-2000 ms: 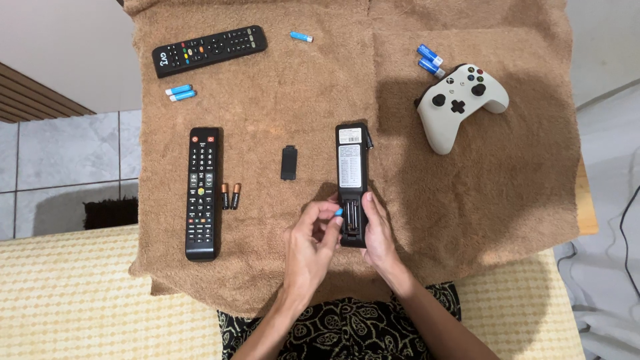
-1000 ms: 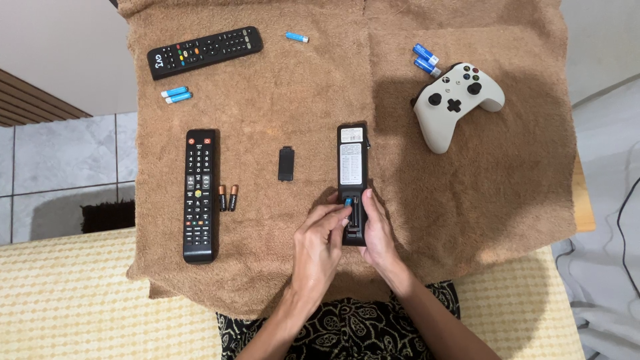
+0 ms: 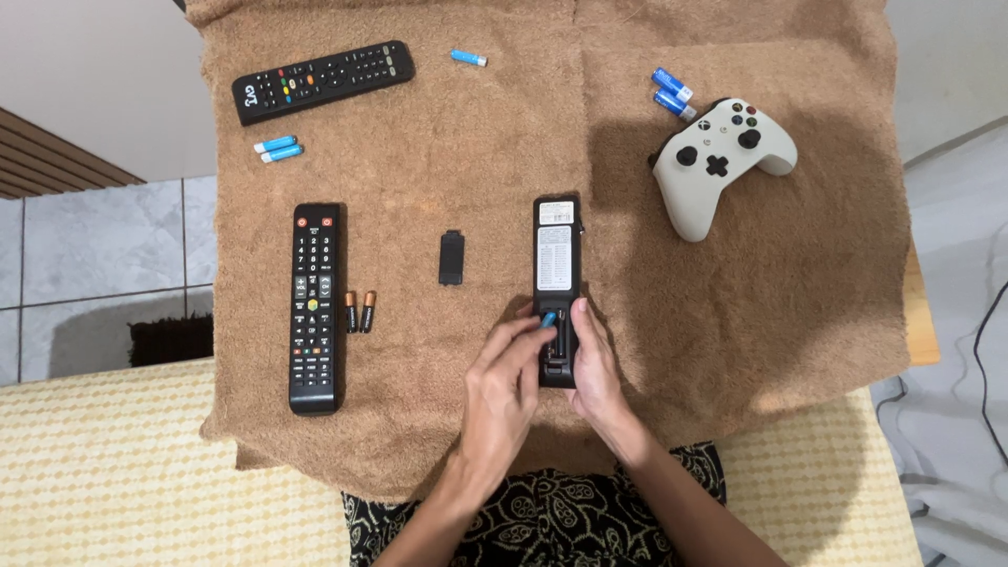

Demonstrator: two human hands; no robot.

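A black remote control (image 3: 556, 260) lies face down on a brown towel, labels up, its battery compartment uncovered. My right hand (image 3: 600, 370) grips the remote's lower right side, thumb on its edge. Between the fingertips of my left hand (image 3: 504, 386) is a light blue battery (image 3: 548, 319), tilted at the upper left part of the compartment; fingers hide part of it. Whether another battery is inside, I cannot tell. The black battery cover (image 3: 451, 257) rests to the left of the remote.
Left stand a black TV remote (image 3: 314, 315) and two black-and-copper batteries (image 3: 361, 313). Farther back lie another remote (image 3: 323, 82), light blue batteries (image 3: 279, 149), and a single one (image 3: 469, 57). A white game controller (image 3: 720, 161) and two dark blue batteries (image 3: 673, 93) are at right.
My left hand has brought the blue battery from beside the remote to the upper part of its compartment, where it now sits tilted. My right hand stays on the remote.
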